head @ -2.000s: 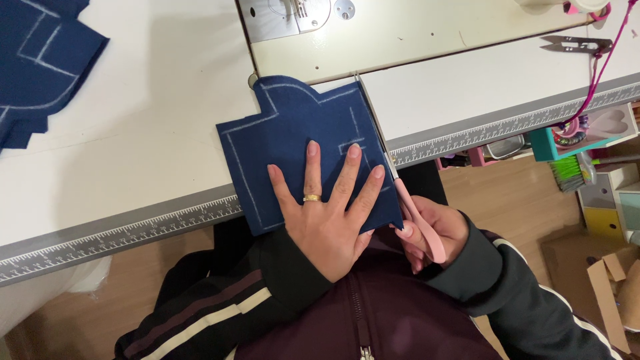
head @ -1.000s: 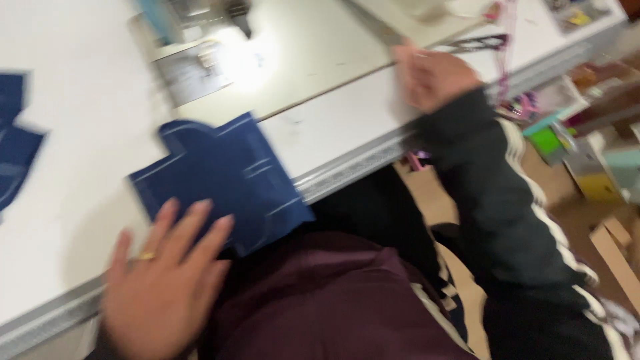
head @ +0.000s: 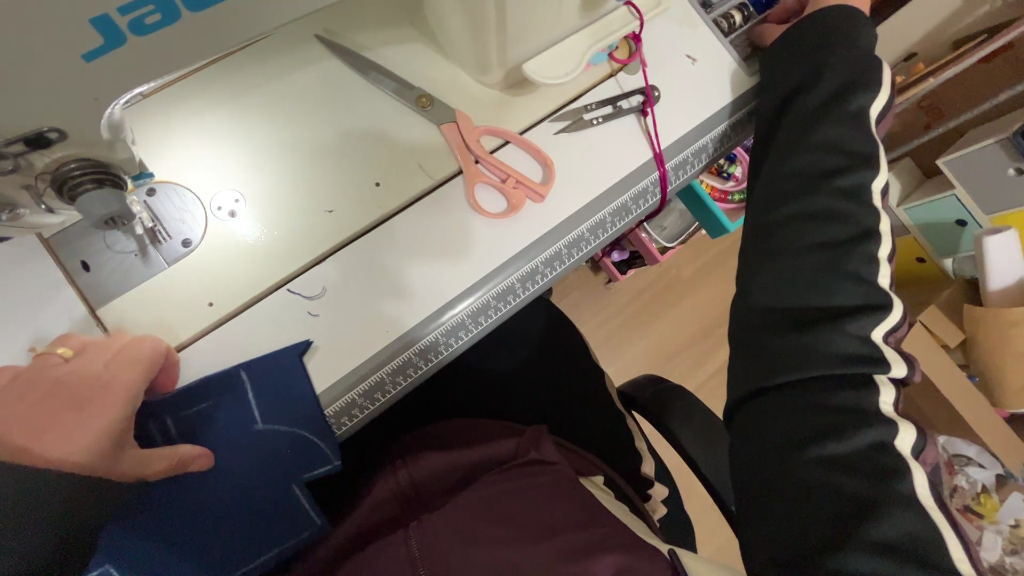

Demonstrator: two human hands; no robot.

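My left hand [head: 96, 408] grips the edge of a navy fabric piece [head: 240, 464] with white chalk lines, thumb on top, at the lower left. My right hand [head: 788, 18] reaches into a compartment tray [head: 732, 40] of bobbins at the top right; its fingers are partly cut off and what they touch is hidden. Pink-handled fabric scissors [head: 480, 152] lie across the sewing machine's bed [head: 320, 168] and the white table. Dark thread snips [head: 608, 110] rest to their right, with a magenta cord [head: 656, 152] by them.
The sewing machine's needle and presser foot [head: 148, 216] stand at the left. A measuring tape strip [head: 496, 296] runs along the table's front edge. Below it are a teal drawer [head: 712, 208] and a pink drawer [head: 640, 252] with small items. Cardboard [head: 960, 384] and small drawer boxes stand at the right.
The scissors, in my right hand two seconds ago, now lie on the machine bed and table. My right hand has moved to the tray. My left hand now grips the fabric, which is turned; the view has shifted.
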